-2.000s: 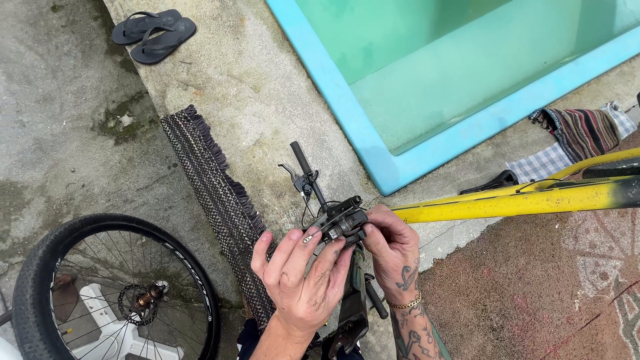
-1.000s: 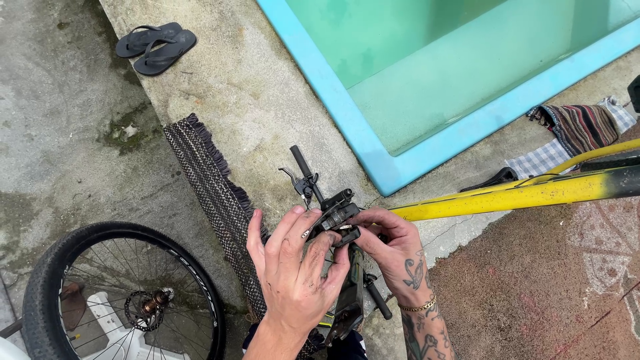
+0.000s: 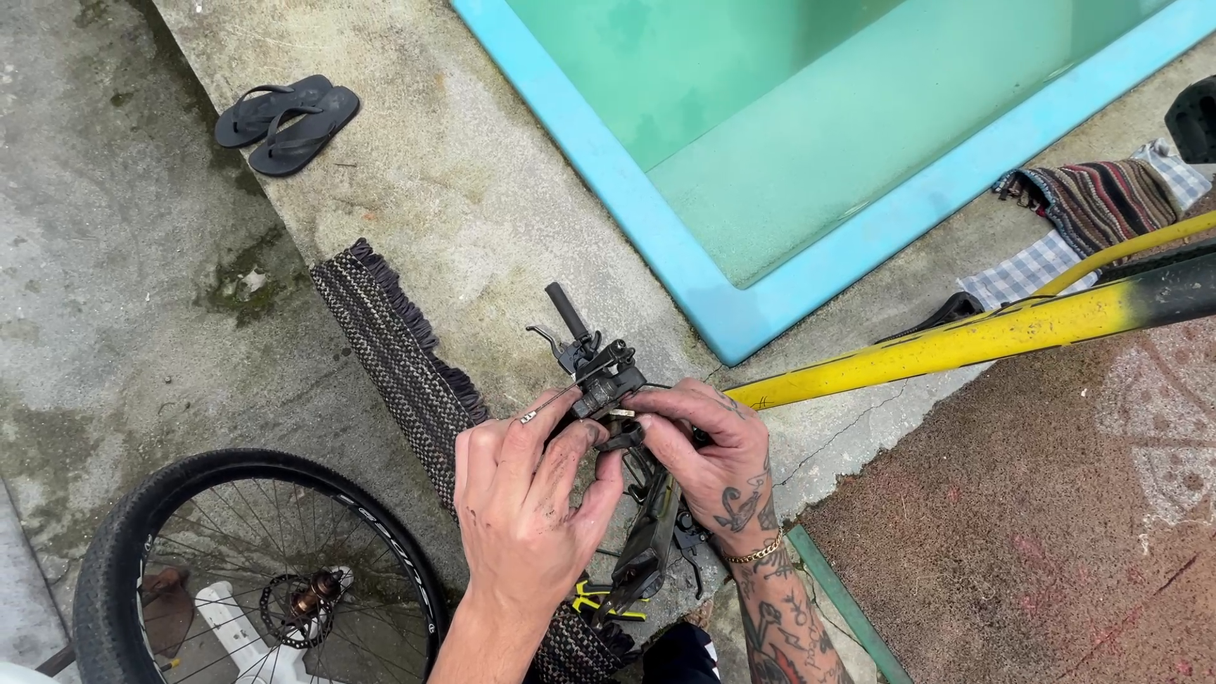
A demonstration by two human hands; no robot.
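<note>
My left hand (image 3: pixel 541 484) grips a small black bicycle caliper or similar clamp part (image 3: pixel 608 389) from the left, its fingers wrapped about the lower side. My right hand (image 3: pixel 708 451) pinches the same part from the right, between thumb and index finger. A thin cable with a metal end (image 3: pixel 528 417) sticks out over the left fingers. Just beyond the part are a black handlebar grip (image 3: pixel 566 312) and a brake lever (image 3: pixel 543 334). Below the hands lies a dark bicycle frame part (image 3: pixel 648 551). The fingers hide much of the held part.
A bicycle wheel (image 3: pixel 432 579) with a disc rotor lies lower left, beside a woven rug (image 3: pixel 394 366). A yellow bicycle frame tube (image 3: pixel 912 366) reaches in from the right. Beyond are a blue-edged pool (image 3: pixel 731 323), black flip-flops (image 3: pixel 304 130) and a striped cloth (image 3: pixel 1102 204). Yellow-black pliers-like handles (image 3: pixel 617 613) lie below.
My fingers have shifted around the held part. The cable end now shows above my left fingers. Both hands stay at the part.
</note>
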